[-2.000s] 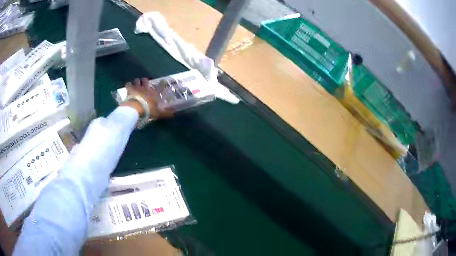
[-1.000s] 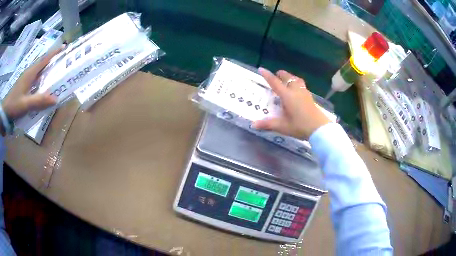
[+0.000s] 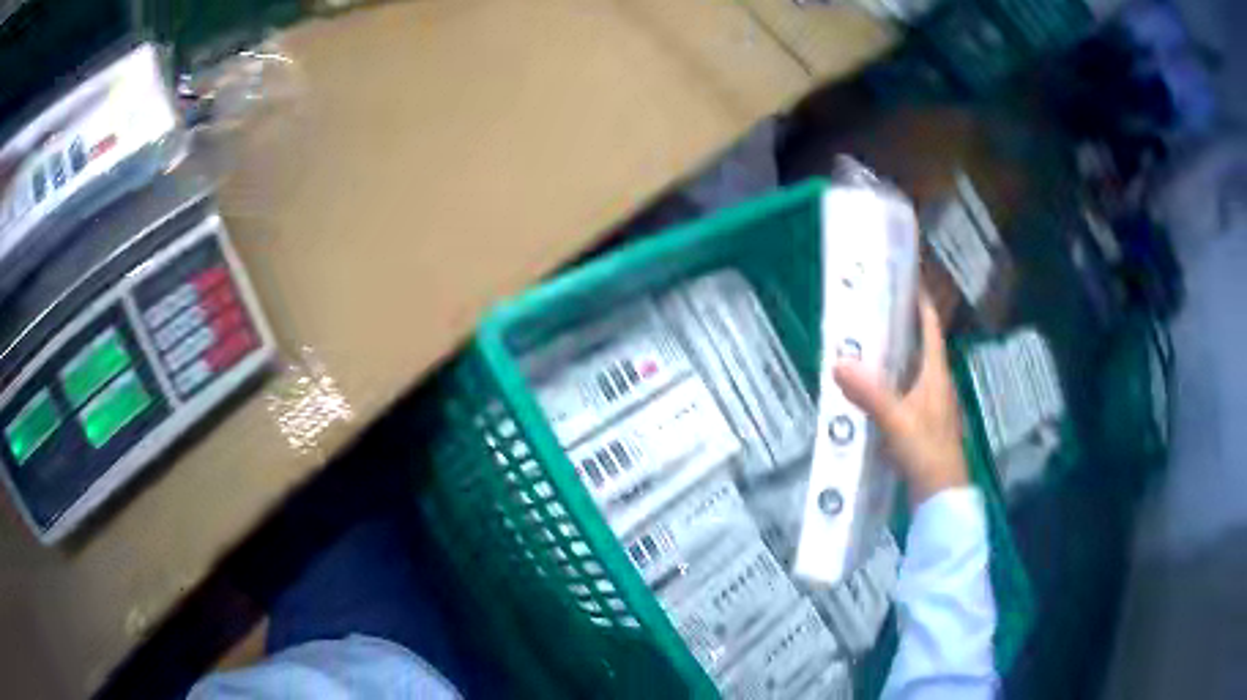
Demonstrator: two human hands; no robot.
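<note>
My right hand (image 3: 919,410) grips a long white film-wrapped toothbrush box (image 3: 855,369), held tilted over the right side of the green plastic crate (image 3: 656,253). Several wrapped boxes (image 3: 656,445) lie in rows inside the crate. At the left edge, another wrapped box (image 3: 75,151) lies on the scale pan. The grey-white digital scale (image 3: 253,321) has lit green displays and is cut off by the picture's edge. A light blue sleeve (image 3: 328,670) shows at the bottom left, but no left hand can be made out.
The cardboard-covered bench (image 3: 451,151) borders the crate's upper left side. More white boxes (image 3: 1012,397) lie beyond the crate on the right, low down and blurred. A dark green belt shows at the top left. Dark, blurred shapes fill the upper right.
The view has swung right to the crate. My right hand has moved from a box above the scale to holding a box over the crate. My left hand has left the view.
</note>
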